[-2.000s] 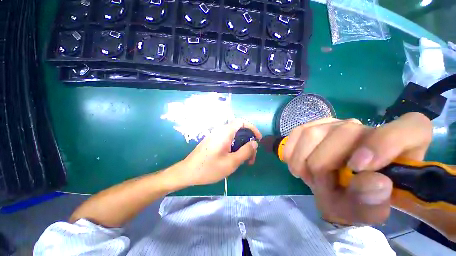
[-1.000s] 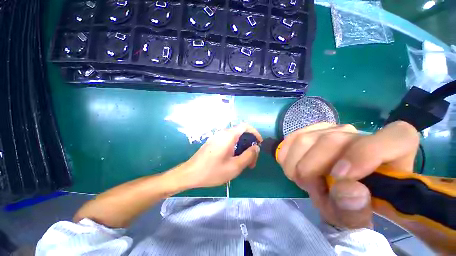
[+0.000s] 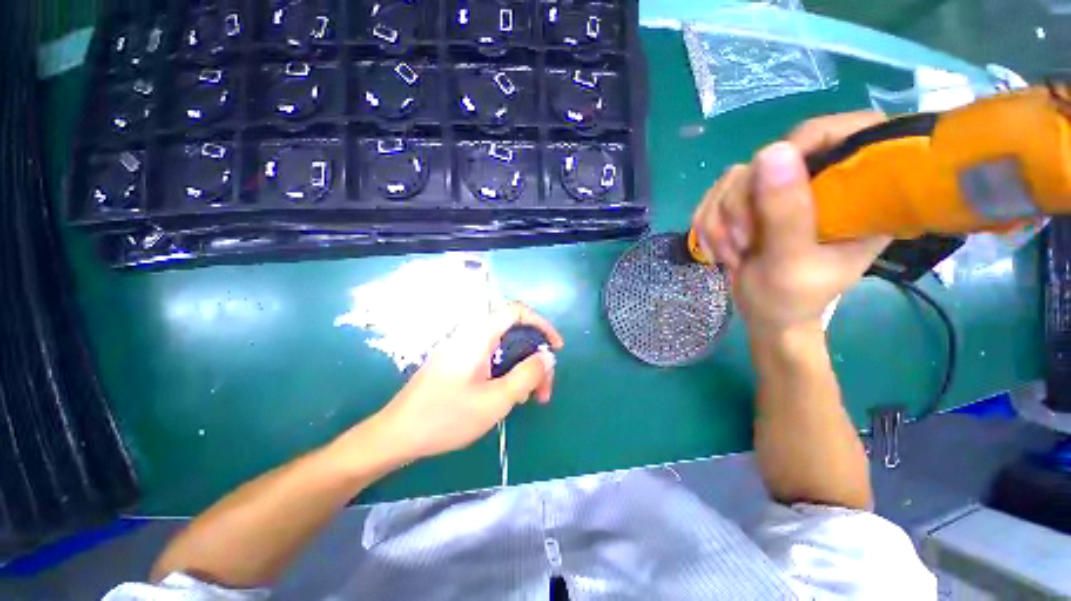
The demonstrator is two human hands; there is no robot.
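Observation:
My left hand point(image 3: 476, 382) holds a round black unit point(image 3: 518, 349) between thumb and fingers, low over the green bench. My right hand point(image 3: 789, 241) grips an orange and black electric screwdriver point(image 3: 940, 170), its body pointing up to the right. The driver's nose is over the upper right part of a round grey speckled dish point(image 3: 667, 308); whether the bit touches anything inside cannot be told. A bright white pile of small parts point(image 3: 405, 308) lies left of and behind my left hand.
Stacked black compartment trays point(image 3: 352, 217) with round units lie behind. More black trays point(image 3: 47, 305) stand at the left. A clear bag point(image 3: 758, 59) lies behind the dish. A black cable point(image 3: 947, 340) curves at the right, and a binder clip point(image 3: 887, 437) is at the bench edge.
My right hand and screwdriver have moved from beside the unit up to the dish, the driver now tilted upward. My left hand still holds the unit. The view has shifted, showing the binder clip.

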